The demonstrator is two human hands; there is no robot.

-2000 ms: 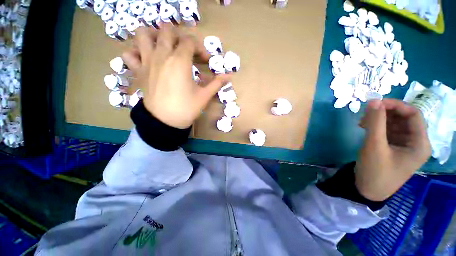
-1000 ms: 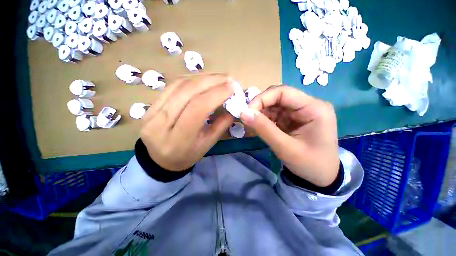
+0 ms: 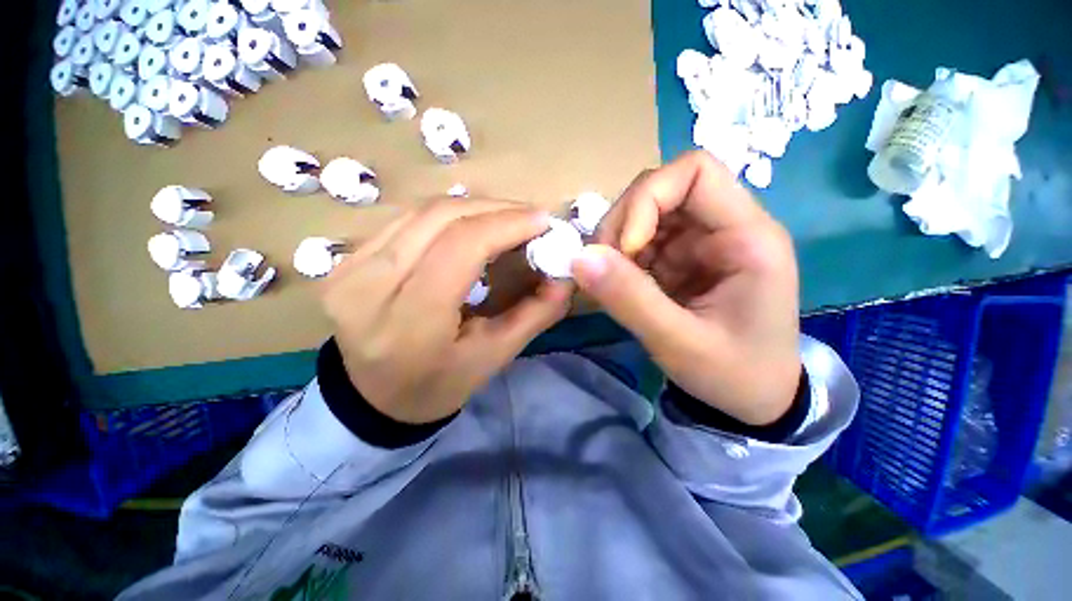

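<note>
A small white housing (image 3: 554, 249) with a flat white face towards me is between my hands, above the cardboard sheet's front part. My left hand (image 3: 441, 294) holds it between thumb and index finger from the left. My right hand (image 3: 705, 282) touches its right side with the thumb tip; its index finger is bent beside it. Whether the right fingers grip a separate cap cannot be told. Several white housings stand loosely around on the cardboard sheet (image 3: 376, 282), some partly hidden behind my hands.
A dense cluster of housings (image 3: 188, 59) stands at the upper left. A heap of white end caps (image 3: 776, 76) lies on the green surface. A glue bottle (image 3: 917, 143) lies on a crumpled wipe (image 3: 982, 164) at right. A blue crate (image 3: 929, 399) is below the table edge.
Since two seconds ago, my right hand has come from the cap heap to the middle and my left hand has met it there with a housing. Over the last second both hands stay together, the fingers shifting slightly.
</note>
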